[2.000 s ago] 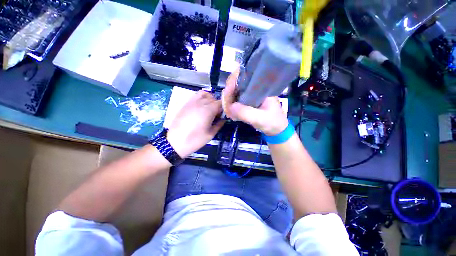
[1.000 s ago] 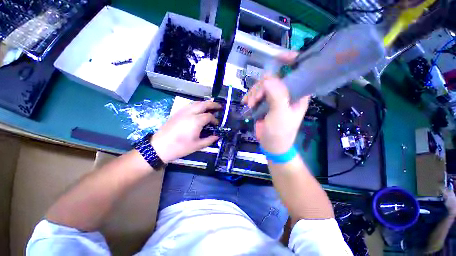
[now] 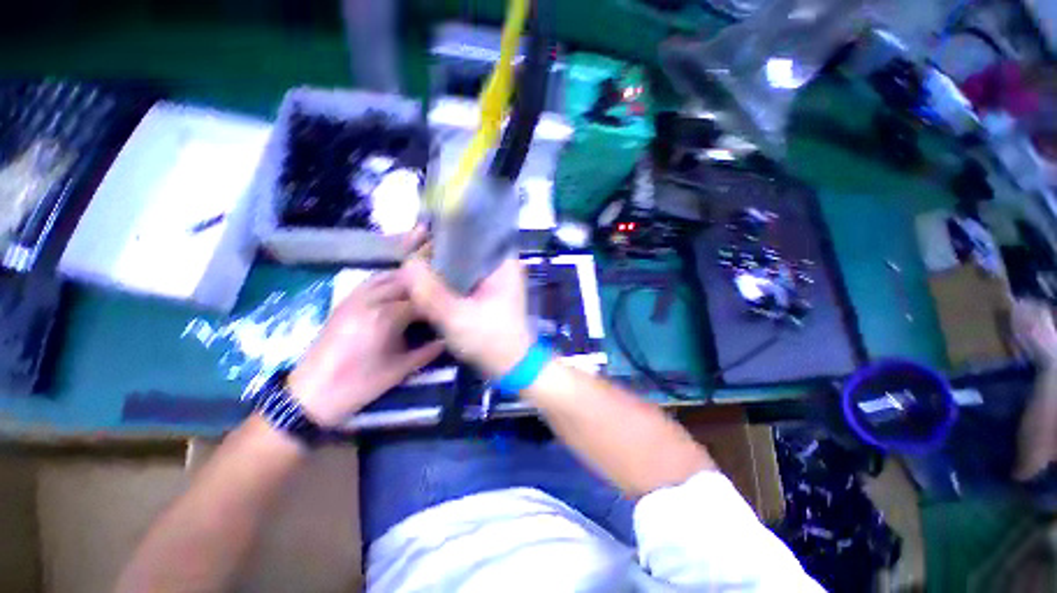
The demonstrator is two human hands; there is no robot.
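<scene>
The picture is blurred. My right hand is closed around the thick grey electric screwdriver, which stands nearly upright under a yellow strap. My left hand is just left of it, fingers curled at a black housing that is mostly hidden by both hands. The screwdriver's tip is hidden. The work pad with its white border lies beneath.
Behind are a white box of small black parts and a nearly bare white box. Glittering clear pieces lie left. A black tray, a blue-rimmed tub and another person's arm are right.
The view has shifted. The screwdriver has swung from a slant over the right side of the pad to nearly upright beside my left hand, still in my right hand.
</scene>
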